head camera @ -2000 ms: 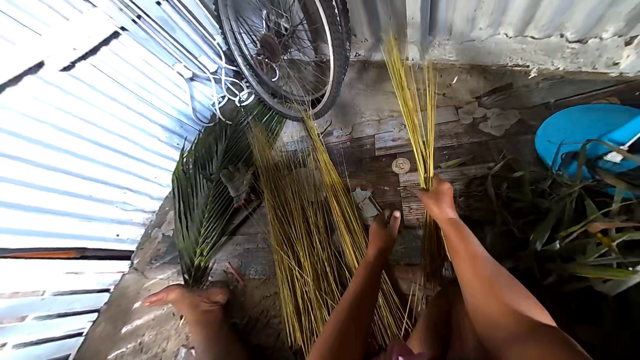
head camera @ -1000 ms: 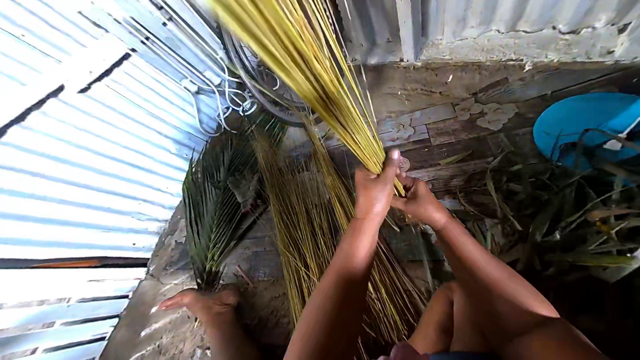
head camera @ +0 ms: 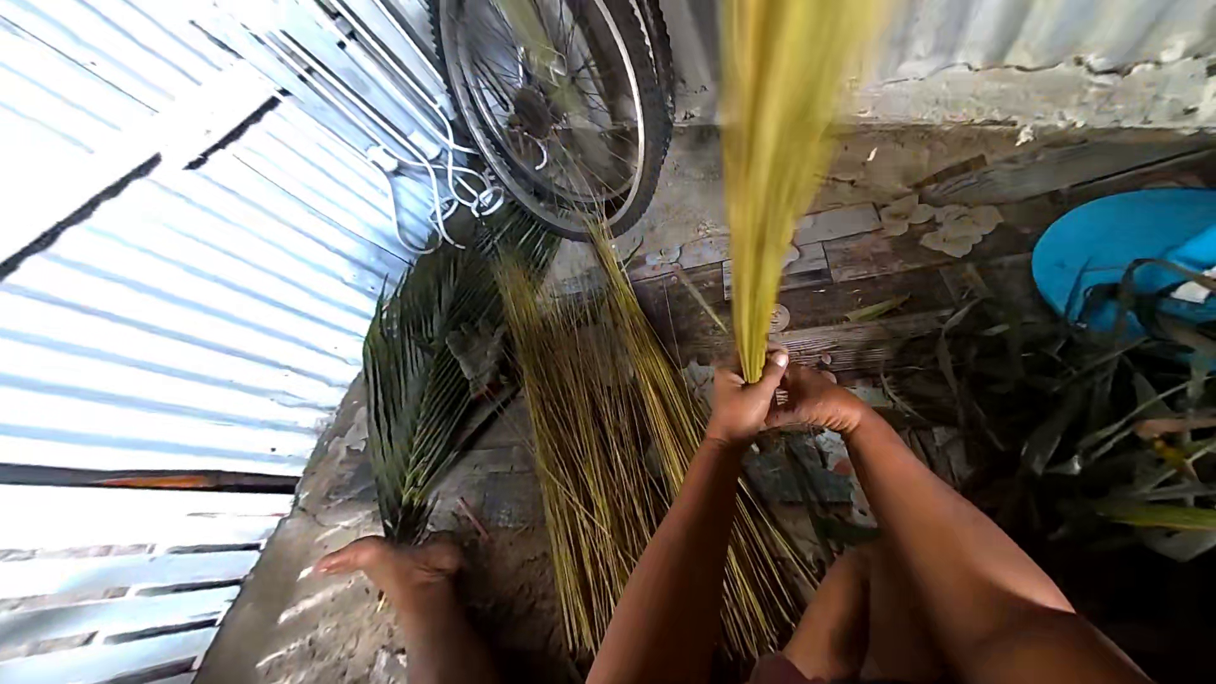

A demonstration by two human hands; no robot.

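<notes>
My left hand [head camera: 745, 397] is closed round the lower end of a bundle of yellow-green palm leaf midribs [head camera: 774, 180], which stands upright and blurs toward its top. Against it, my right hand [head camera: 815, 399] is curled at the bundle's base; its fingertips are partly hidden, and whether it grips the midribs is unclear. Left of my forearms, a wide spread of loose midribs [head camera: 594, 418] lies on the floor. Beyond that spread is a green palm frond [head camera: 418, 389], its stem end by my bare foot [head camera: 394, 565].
A bicycle wheel [head camera: 560, 114] stands beyond the midribs, beside white tubing [head camera: 442, 195] along the corrugated metal wall [head camera: 171, 323]. On the right, a blue plastic basin [head camera: 1107, 237] adjoins a heap of stripped leaves [head camera: 1073, 418].
Two seconds ago my hands were apart, with the bundle upright in the right one. They came together at its base, where it leaned left; now it points straight up.
</notes>
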